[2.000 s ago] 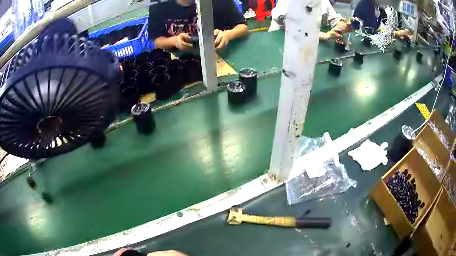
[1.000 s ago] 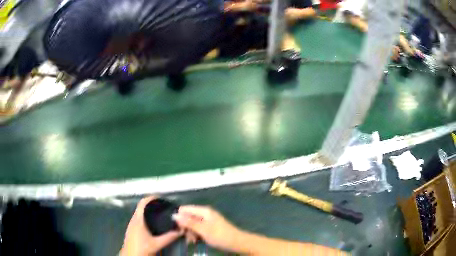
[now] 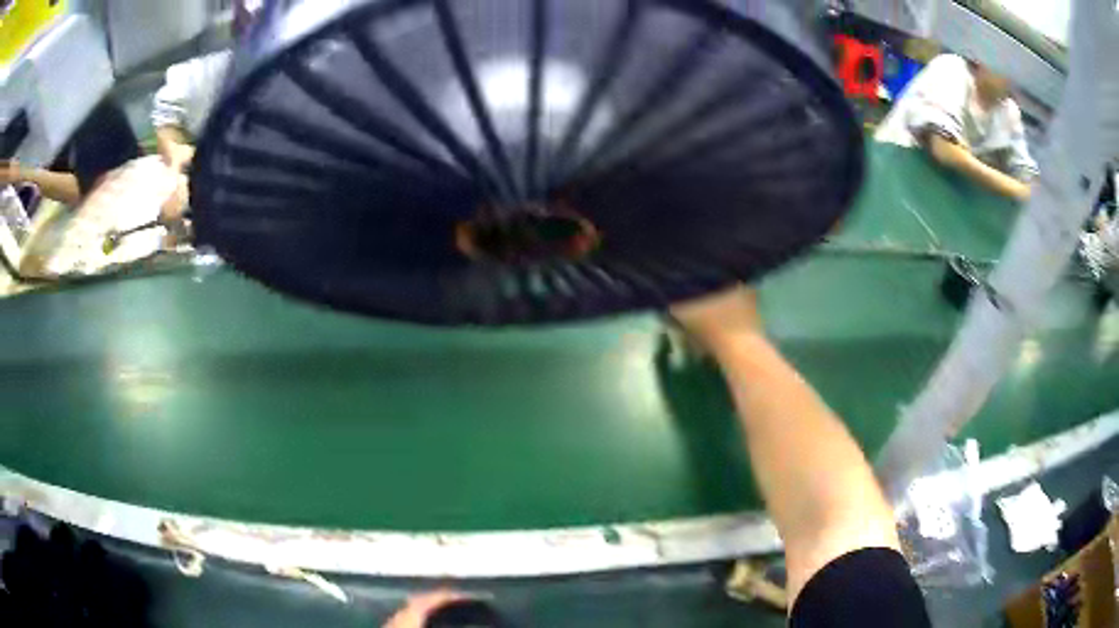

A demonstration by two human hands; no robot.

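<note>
My left hand [image 3: 421,605] is cut off by the bottom edge, around a black round piece [image 3: 466,615] that looks like a housing sleeve; only its top shows. My right arm stretches forward across the green conveyor belt [image 3: 368,429]. My right hand [image 3: 718,315] is at the belt's far side, its fingers largely hidden behind the black fan grille, so what it holds cannot be seen. A black cylindrical unit [image 3: 963,282] stands on the belt by the post. Black sleeves [image 3: 74,579] are heaped at lower left.
The fan [image 3: 528,160] covers the upper middle. A chipped white rail [image 3: 430,548] edges the belt, with a slanting white post [image 3: 994,319] at right. The hammer [image 3: 755,584] is partly covered by my arm. Plastic bag [image 3: 945,521], white rag [image 3: 1031,516] and carton [image 3: 1092,589] lie right. People sit opposite.
My view has swung left and the fan now fills the upper middle. My right hand has left the black piece and reached over the belt; my left hand has dropped to the bottom edge.
</note>
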